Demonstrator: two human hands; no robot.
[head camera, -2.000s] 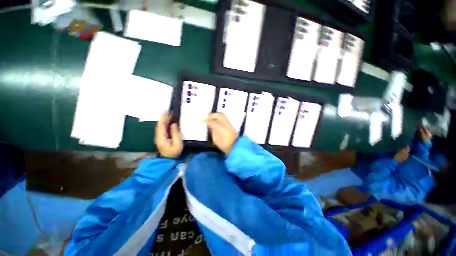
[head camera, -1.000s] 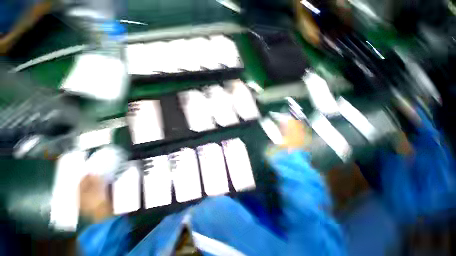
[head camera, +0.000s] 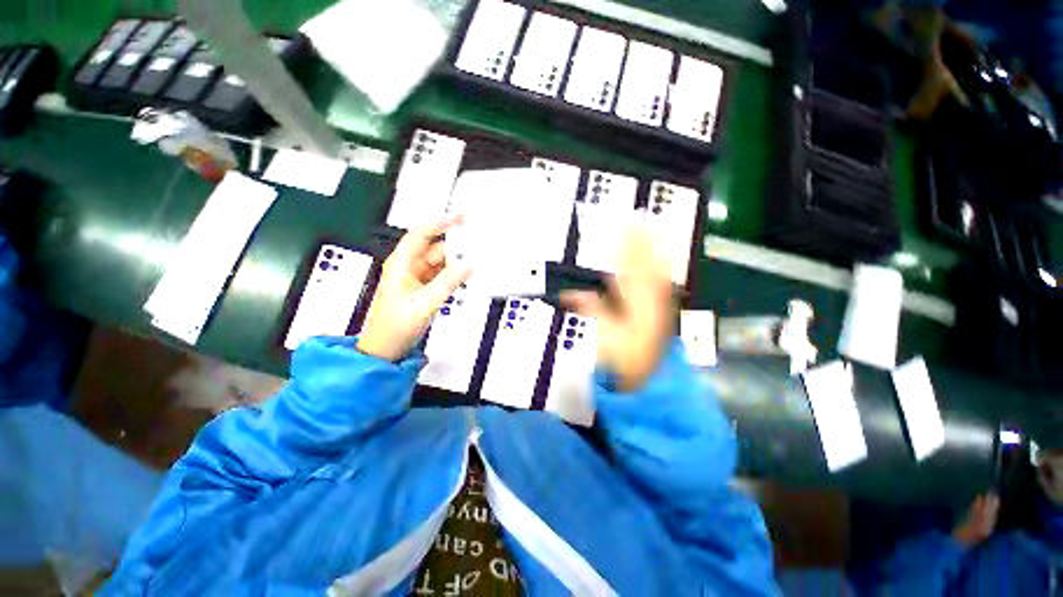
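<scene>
My left hand (head camera: 408, 289) holds a white sheet (head camera: 507, 227) by its left edge, over the second black tray (head camera: 495, 152). The sheet has a small dark dot near its lower corner and covers part of the backs below. My right hand (head camera: 635, 309) is blurred, right of the sheet; whether its fingers hold anything cannot be told. White phone backs with dark camera circles lie in the near tray, one at the left (head camera: 329, 297) and others (head camera: 516, 352) between my hands. More backs (head camera: 426, 177) lie in the second tray.
A third tray of backs (head camera: 600, 70) lies beyond. White strips (head camera: 216, 251) lie at left, near a bagged item (head camera: 187, 142) and a grey post (head camera: 251, 70). Loose papers (head camera: 836, 414) lie at right. Black trays (head camera: 833, 152) stand far right; another person's hand (head camera: 979, 515) shows lower right.
The view has shifted. My left hand has come from the left strips to the trays with a white sheet. My right hand has come back from the papers at the right.
</scene>
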